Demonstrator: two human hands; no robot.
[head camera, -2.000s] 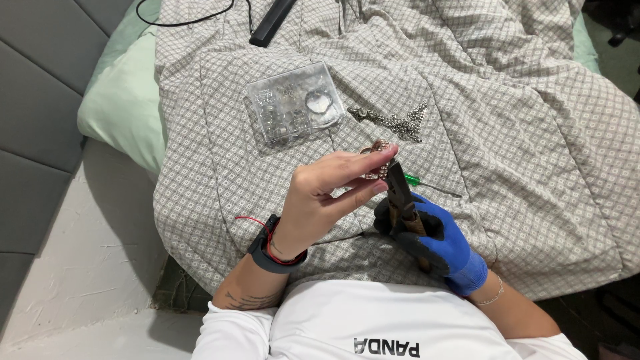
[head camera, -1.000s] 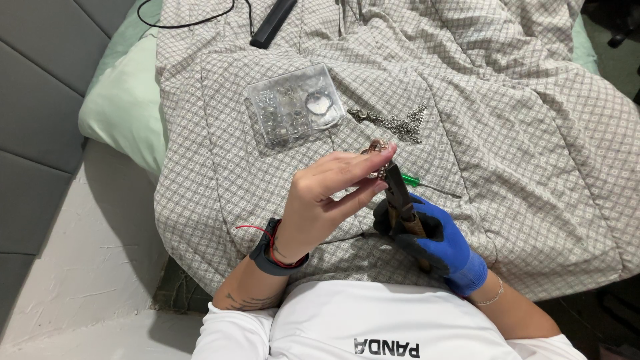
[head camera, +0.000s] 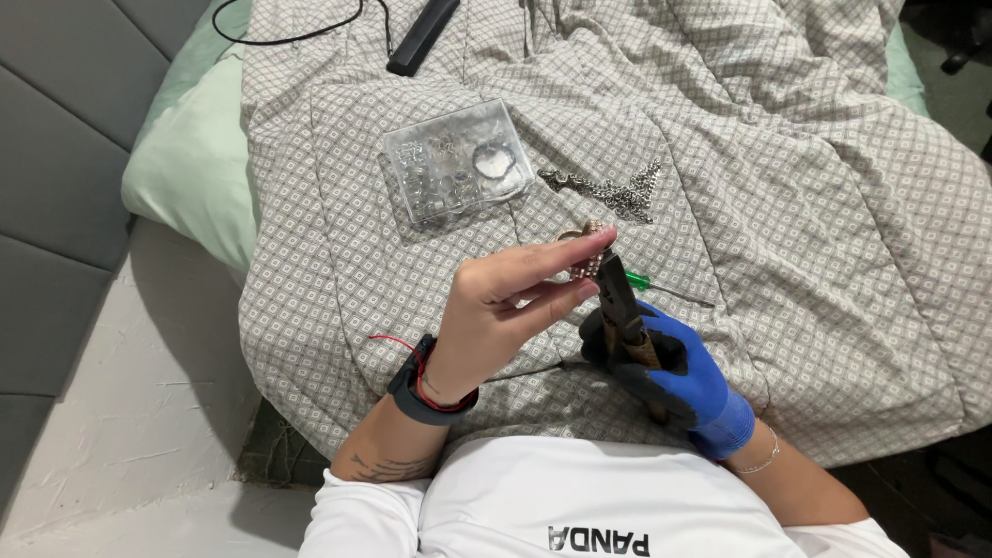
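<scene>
Between its thumb and fingers my left hand (head camera: 515, 298) holds a piece of rhinestone jewelry (head camera: 589, 265) with a ring-like part. My right hand (head camera: 678, 372), in a blue and black work glove, is closed around the handles of dark metal pliers (head camera: 620, 298). The plier jaws are up against the jewelry; whether they grip it cannot be told. Just beyond them a green-handled screwdriver (head camera: 638, 280) lies on the quilt, its shaft pointing right. Farther off lies a heap of metal chain (head camera: 620, 194).
A clear plastic compartment box (head camera: 395, 147) with small metal findings and a round coil lies on the patterned quilt (head camera: 814, 256). Behind it are a black bar-shaped object (head camera: 422, 37) and a black cable (head camera: 310, 35). A pale green pillow (head camera: 190, 170) lies at left.
</scene>
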